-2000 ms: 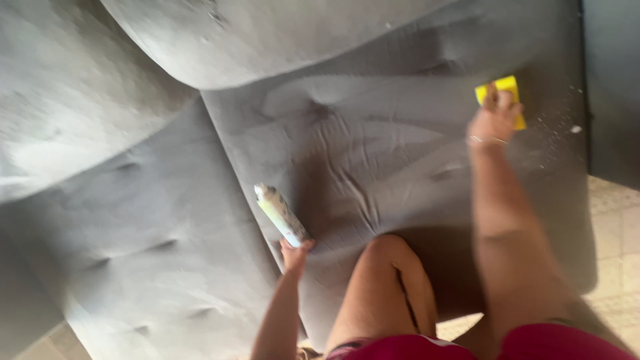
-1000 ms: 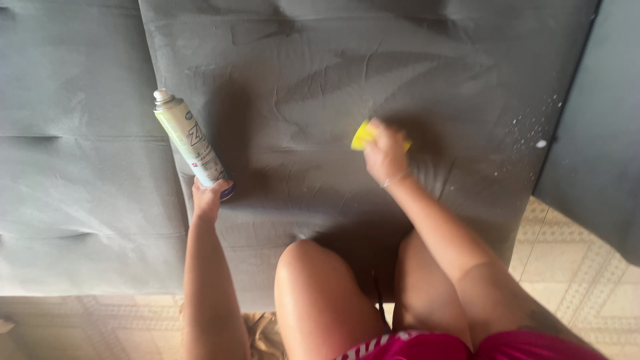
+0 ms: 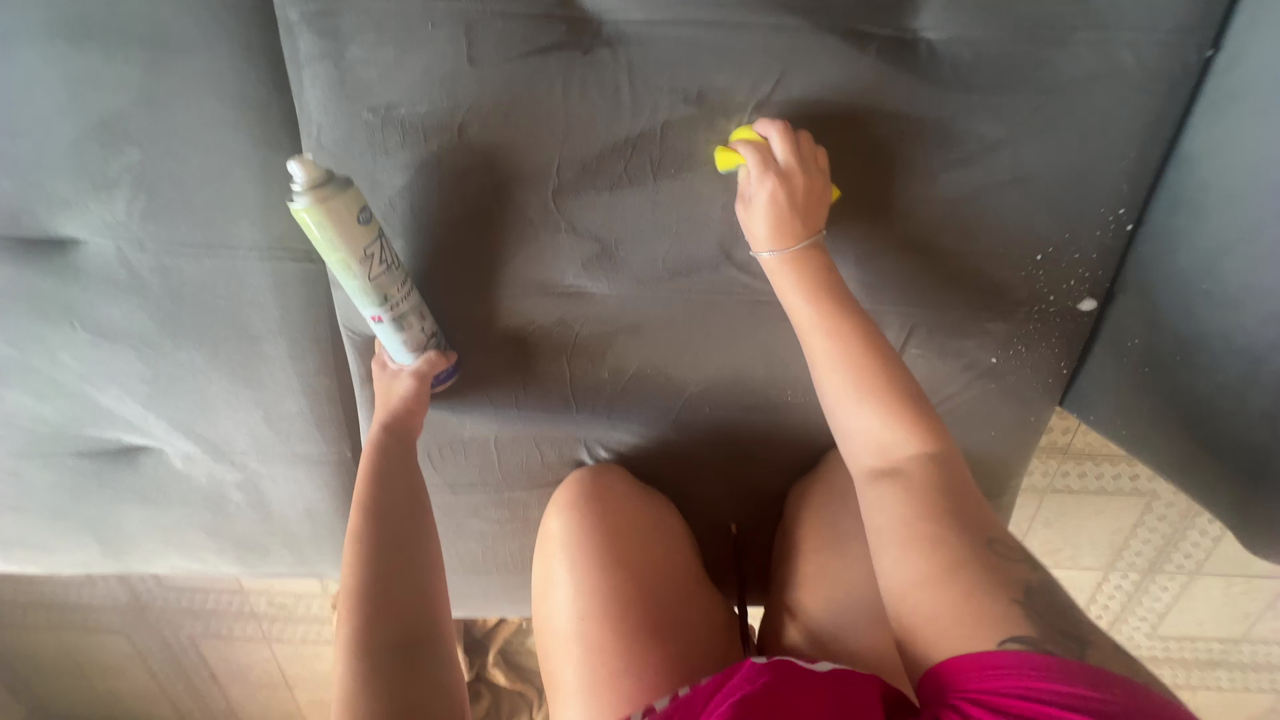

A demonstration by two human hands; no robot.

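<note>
My left hand [image 3: 408,385] grips the base of an aerosol spray can [image 3: 365,265], which leans up and to the left over the grey sofa seat cushion [image 3: 600,370]. The can has a white nozzle and bears writing. Farther right, my right hand [image 3: 785,185] holds a yellow sponge or cloth [image 3: 738,150] bunched under its fingers, against the cushion's wrinkled fabric as far as I can tell. White foam specks [image 3: 1086,304] dot the cushion near its right edge.
A second grey cushion [image 3: 150,350] adjoins on the left, past a seam. The dark sofa arm [image 3: 1190,300] borders the right side. My knees rest against the front of the seat. Below lie patterned floor tiles [image 3: 1110,520] and a crumpled brown cloth [image 3: 500,665].
From the right part of the cushion, my right hand has moved left with the yellow thing, then slightly away from me. My left hand keeps hold of the can. The view has turned.
</note>
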